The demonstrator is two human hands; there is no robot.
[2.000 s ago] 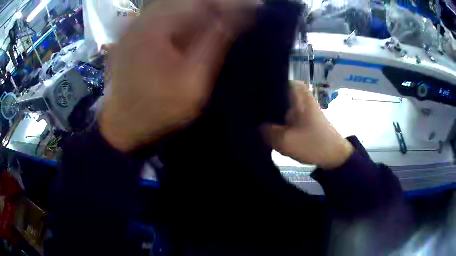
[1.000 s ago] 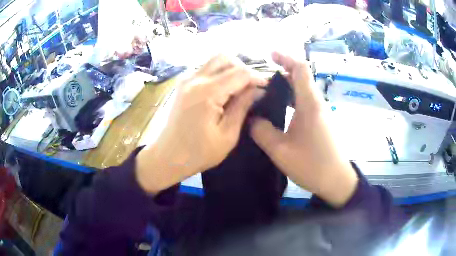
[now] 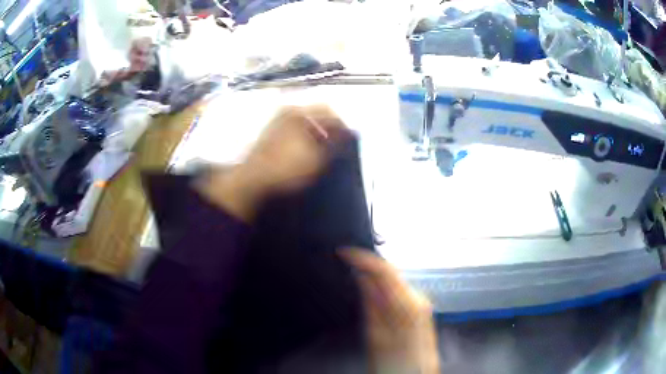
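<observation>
A dark garment panel (image 3: pixel 307 226) hangs from my left hand over the table's front edge and down towards my lap. My left hand (image 3: pixel 288 150) is blurred and closed on the panel's upper part, above the white table. My right hand (image 3: pixel 394 310) is lower, at the panel's right side, with its fingertips against the cloth; blur hides whether it grips. The white sewing machine (image 3: pixel 475 120) with "JACK" lettering stands to the right of the cloth. Dark thread snips (image 3: pixel 561 215) lie on the table right of the needle area.
The white table has a front ruler strip (image 3: pixel 496 285) with a blue edge and a brown taped left border (image 3: pixel 120 212). A grey machine part with a fan (image 3: pixel 50 146) and white cloth or plastic stand at left. Plastic bags lie behind the machine. A person (image 3: pixel 139 58) is at the back left.
The hands have parted: my left hand has moved left with the cloth's top, and my right hand has dropped low. The cloth is spread wider, and the view has shifted.
</observation>
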